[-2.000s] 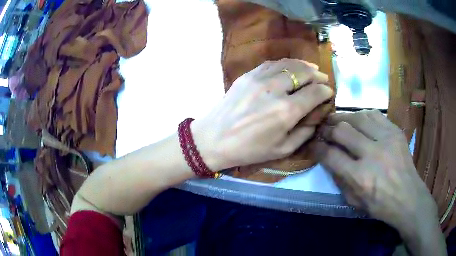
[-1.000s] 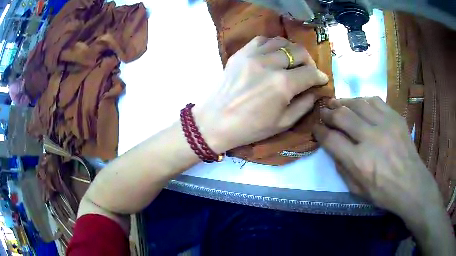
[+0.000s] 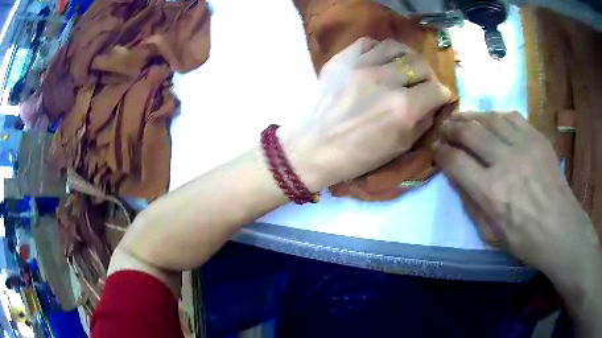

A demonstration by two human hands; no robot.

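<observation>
A rust-brown fabric panel (image 3: 376, 20) lies under the sewing machine's head (image 3: 455, 8), its curved lower end with a short pale toothed line nearest me. My left hand (image 3: 379, 109), with a ring and a dark red bracelet, lies over the panel, its fingers curled and pinching the panel's right edge. My right hand (image 3: 505, 162) pinches the same edge just below, its fingertips close to the left ones. The presser foot (image 3: 443, 38) is at the panel's upper right edge. The cloth between the fingertips is mostly hidden.
A ruffled heap of rust-brown cloth (image 3: 125, 99) lies at the left. Brown zipper strips (image 3: 574, 79) run along the right edge. A round dark knob (image 3: 487, 13) is on the machine. The table's grey front edge (image 3: 389, 256) curves above my dark-clothed lap. More strips hang at lower left.
The panel and both hands have moved up along the table, toward the machine. Less of the panel's lower end reaches toward the table's front edge. The whole view has shifted slightly.
</observation>
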